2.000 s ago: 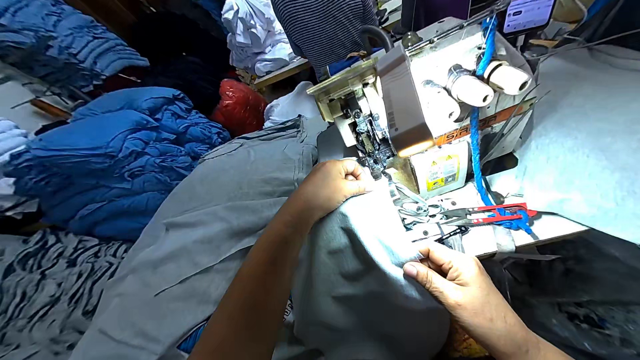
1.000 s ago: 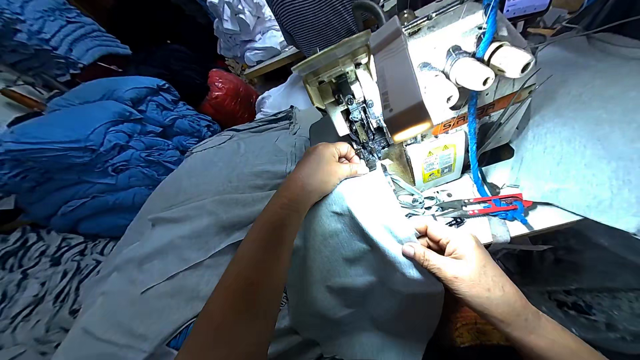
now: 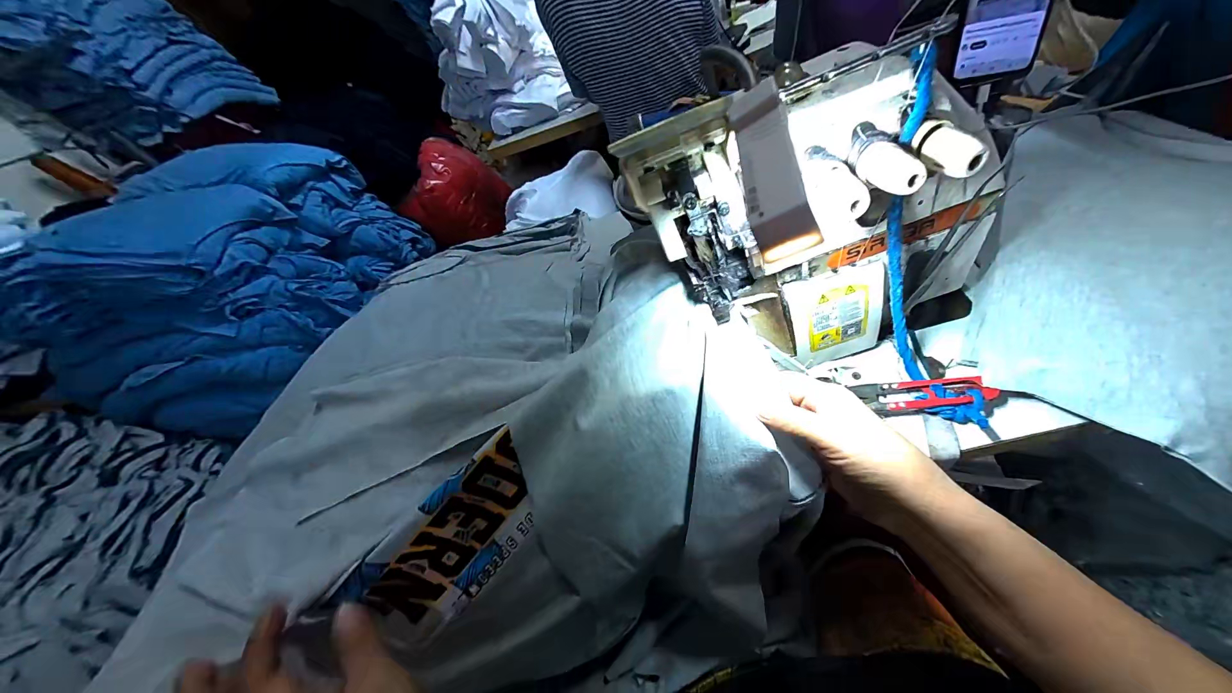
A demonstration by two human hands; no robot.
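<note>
Grey knit fabric point(image 3: 616, 423) with a printed panel point(image 3: 462, 529) spreads from the lower left up to the needle area of an overlock sewing machine point(image 3: 712, 241). My right hand point(image 3: 857, 443) pinches the fabric's right edge, just below and right of the lit presser foot area. Low at the left, my left hand point(image 3: 308, 659) is blurred over the fabric beside the print, fingers spread; whether it touches the cloth is unclear. Red-handled thread snips point(image 3: 924, 395) with a blue cord point(image 3: 897, 279) lie on the machine table, right of my right hand.
Blue folded garments point(image 3: 192, 279) are heaped at the left, above dark grey cloth point(image 3: 96, 539). A red plastic bag point(image 3: 454, 197) and white cloth point(image 3: 563, 188) lie behind the machine. More grey fabric point(image 3: 1116, 269) hangs over the table's right side. A person in striped clothing point(image 3: 630, 58) is behind.
My left hand has left the cloth by the presser foot and moved down to the lower left. My right hand still holds the fabric edge. The printed panel now shows.
</note>
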